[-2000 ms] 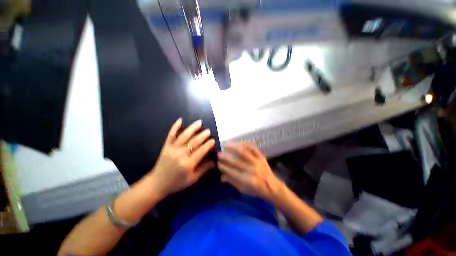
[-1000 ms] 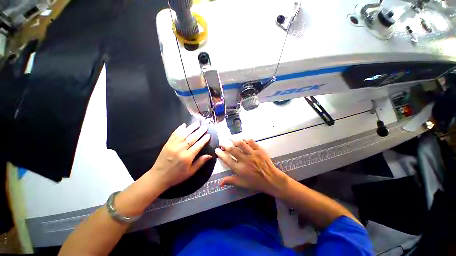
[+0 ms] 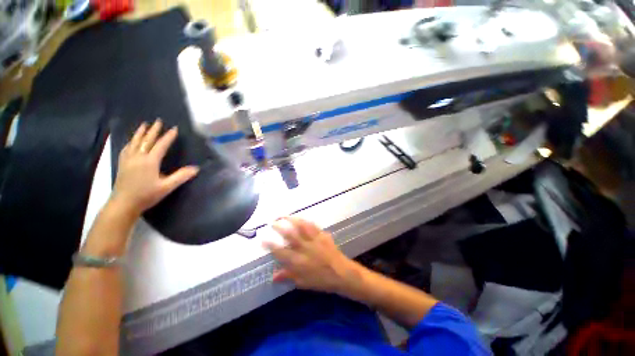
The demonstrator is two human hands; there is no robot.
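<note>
A black cut panel (image 3: 209,201) with a rounded near end lies on the white table, its right edge by the lit needle area of the sewing machine (image 3: 334,90). My left hand (image 3: 150,167) lies palm down on the panel with fingers spread, left of the machine head. My right hand (image 3: 306,254) is blurred, over the table's front edge, right of the panel and apart from it; no held thing shows. The presser foot and needle are blurred at the head's lower end.
A stack of black panels (image 3: 52,160) lies at the left. Black thread snips (image 3: 398,151) and a dark scissor ring (image 3: 351,144) lie behind the bed's slit. A printed ruler (image 3: 202,299) runs along the front edge. Grey, white and black cloth pieces (image 3: 515,306) are heaped below right.
My left hand has moved left and up along the panel. My right hand has moved slightly left and down, away from the needle area. The view has shifted, showing more of the table behind.
</note>
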